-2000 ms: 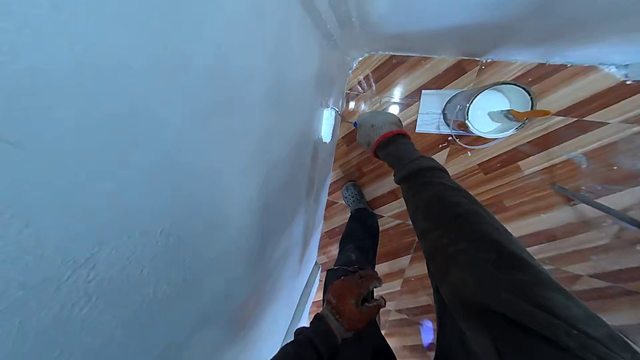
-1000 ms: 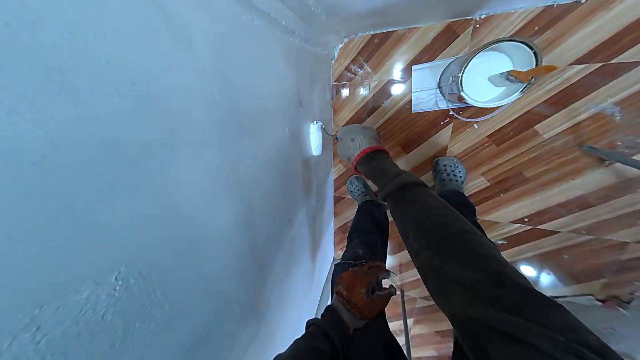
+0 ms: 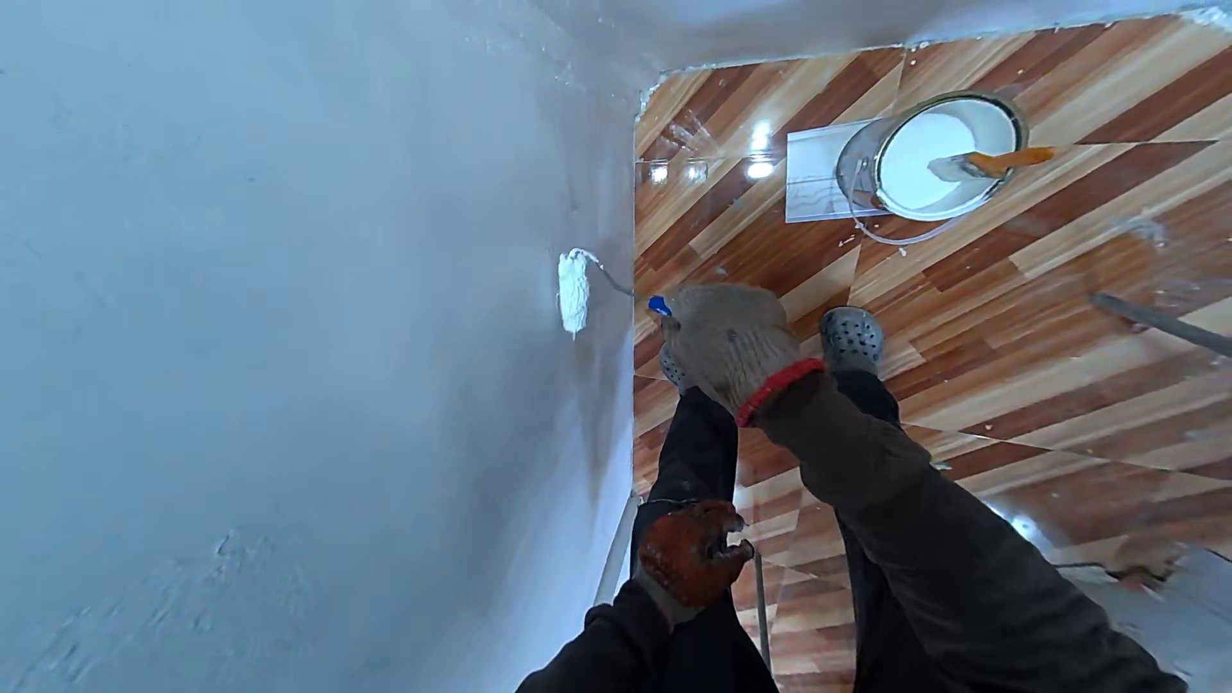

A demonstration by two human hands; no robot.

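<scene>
My right hand (image 3: 733,345), in a knit work glove with a red cuff, grips the blue handle of a small paint roller (image 3: 574,291). The roller's white, paint-loaded sleeve lies against the pale wall (image 3: 337,289) near the corner. Low in the view is my left hand (image 3: 695,553), in an orange-coated glove, its fingers curled apart with nothing seen between them. A metal paint bucket (image 3: 861,166) of white paint stands on the floor beyond my right hand. A paintbrush (image 3: 1011,162) with an orange handle rests in it, bristles toward the paint.
Under the bucket lies a white tile-like panel (image 3: 813,173). The glossy wood-patterned floor (image 3: 1039,385) bears paint spots. A grey bar (image 3: 1165,325) reaches in from the right. Another thin rod (image 3: 762,606) is beside my left hand. Pale sheeting (image 3: 1174,606) lies at lower right.
Across the frames the roller stays at the wall in my right hand, lower against the corner now than two seconds ago. A second shoe has come into sight. The view has shifted somewhat.
</scene>
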